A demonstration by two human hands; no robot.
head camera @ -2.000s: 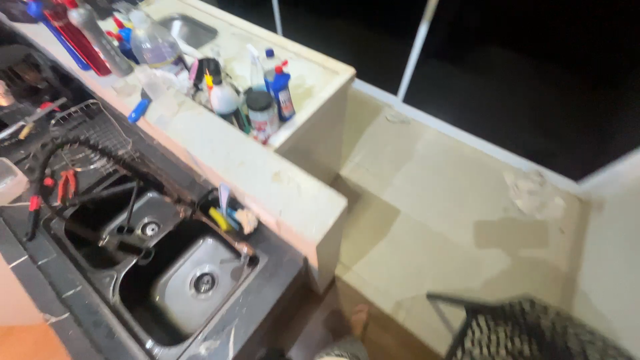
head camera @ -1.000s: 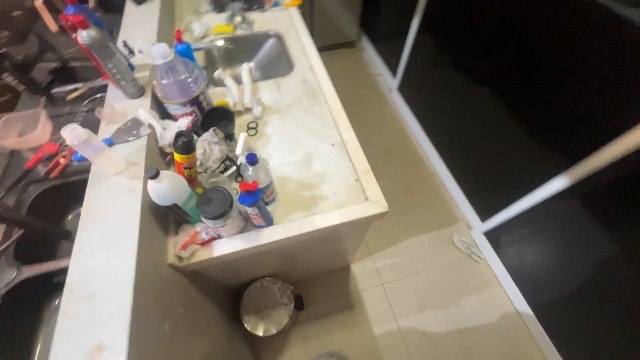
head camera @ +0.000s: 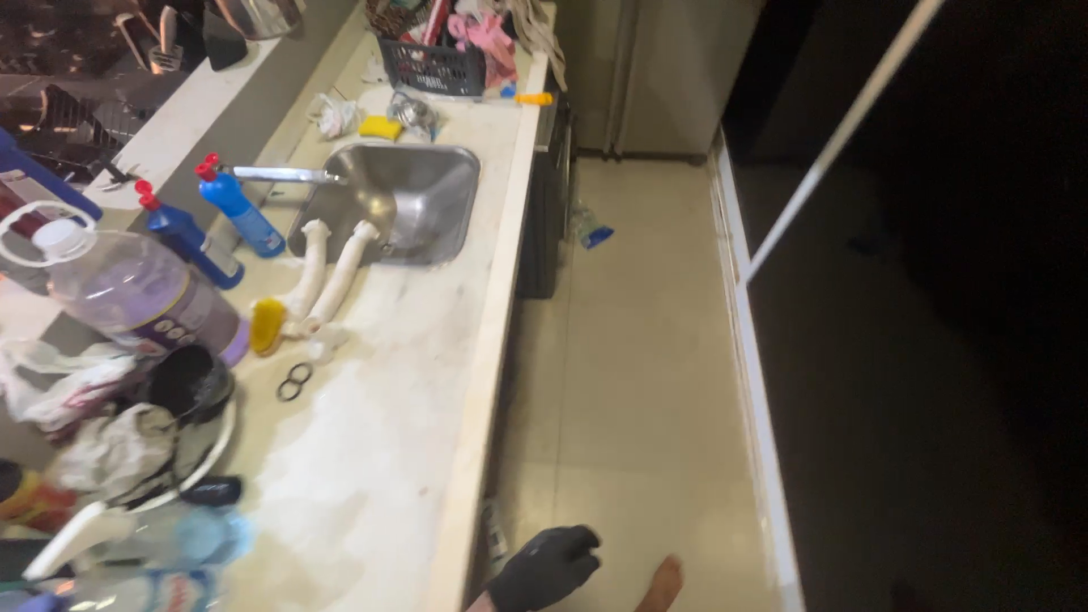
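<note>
My left hand [head camera: 546,568], in a black glove, is at the bottom edge beside the counter's front edge, over the floor. Its fingers are loosely curled and nothing shows in them. My right hand is out of view. On the pale counter [head camera: 365,425], two white corrugated pipes [head camera: 340,276] lie with their upper ends over the rim of a steel sink [head camera: 438,200]. Near their lower ends are a yellow item [head camera: 268,326] and two black rings [head camera: 295,382]. A large jug of purple liquid [head camera: 144,285] and two blue bottles with red caps [head camera: 242,212] stand to the left.
A yellow sponge [head camera: 380,127] and a dark plastic basket [head camera: 433,70] of cloths are beyond the sink. Crumpled bags, a black cup [head camera: 189,382] and bottles crowd the near left. A bare foot [head camera: 661,585] and a plastic wrapper [head camera: 592,231] are on the tiled floor [head camera: 646,365].
The view has swung far along the counter toward the sink. My gloved left hand has come into view at the bottom; neither earlier frame shows it.
</note>
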